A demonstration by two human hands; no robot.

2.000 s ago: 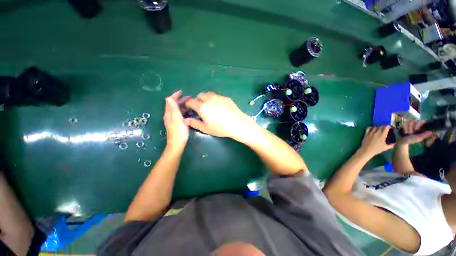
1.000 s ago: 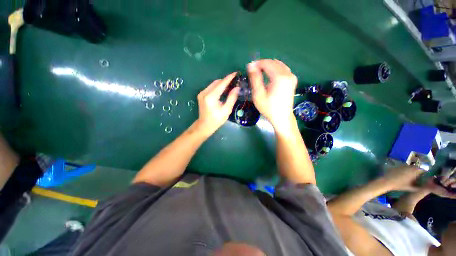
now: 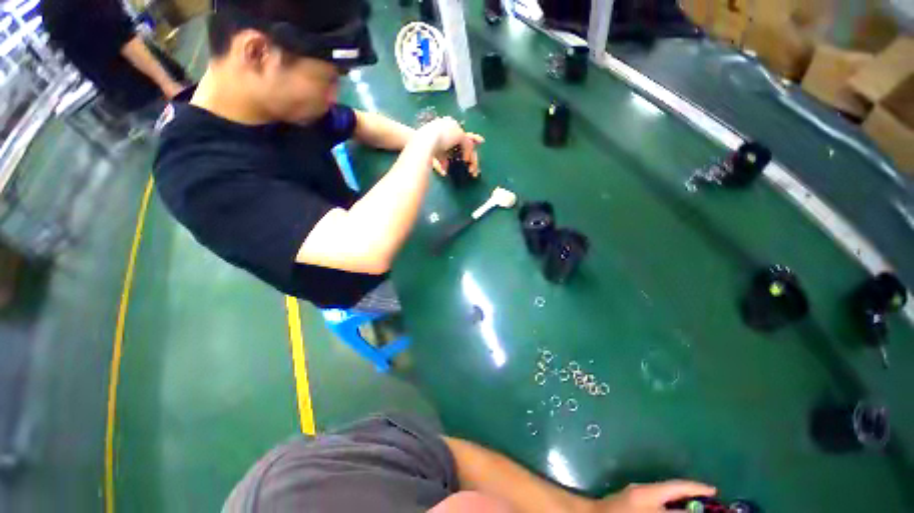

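My left hand (image 3: 663, 496) is at the bottom edge, partly cut off. Its fingers lie against a dark motor housing (image 3: 710, 505) with a green spot and red wire, also cut off by the edge. My right hand is out of the picture. Small thin silvery rings (image 3: 584, 381) lie scattered on the green bench top (image 3: 641, 250), up and left of my hand. A black housing (image 3: 837, 427) lies on its side at the right.
Two dark housings (image 3: 564, 254) stand beyond the rings, near a white-headed mallet (image 3: 504, 197). A neighbouring worker (image 3: 271, 190) sits at the left, hands on a dark part. More housings (image 3: 774, 297) stand at the right, near the pale rail (image 3: 802, 195). A blue stool (image 3: 366, 334) is below.
The view has swung left, bringing the neighbour and mallet into sight. My left hand is now at the bottom edge, and my right hand has left the picture.
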